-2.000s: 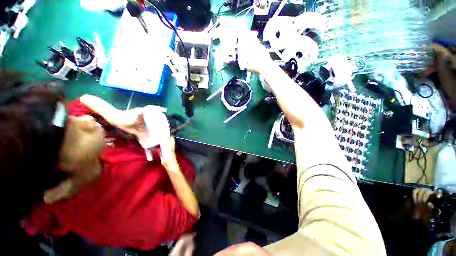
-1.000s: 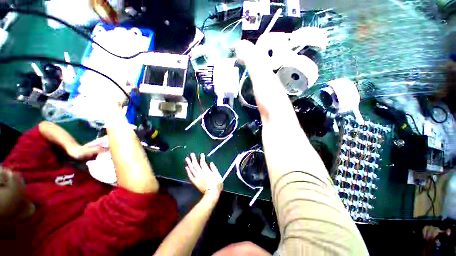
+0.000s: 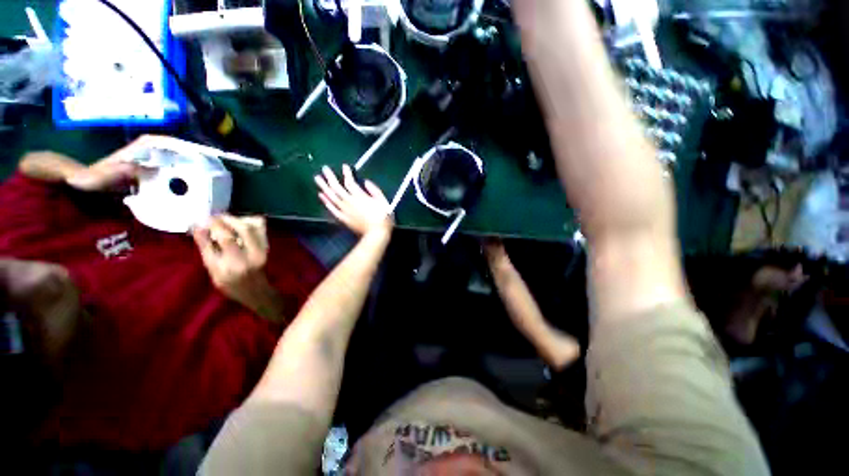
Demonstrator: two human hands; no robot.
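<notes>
My left hand (image 3: pixel 354 202) is palm down at the front edge of the green bench (image 3: pixel 289 191), fingers spread and empty. Just right of it, a white ring-shaped housing with a black inside (image 3: pixel 451 178) has two thin white sticks. One stick's end is close to my hand; I cannot tell if they touch. A similar black-centred white housing (image 3: pixel 368 86) lies behind, also with sticks. My right arm reaches over the bench and leaves through the top edge, so my right hand is out of the picture.
On the left, a person in red holds a white shell (image 3: pixel 194 189) beside a blue-edged mat (image 3: pixel 116 65). A silvery fixture (image 3: pixel 247 63) stands near a black cord tool. Blurred rows of small modules (image 3: pixel 666 102) lie right. Another person's forearm (image 3: pixel 526 302) is below the bench edge.
The view has shifted, so the bench sits higher. My right hand has left through the top edge. My left hand stays spread at the bench edge. The neighbour's white shell is now held up.
</notes>
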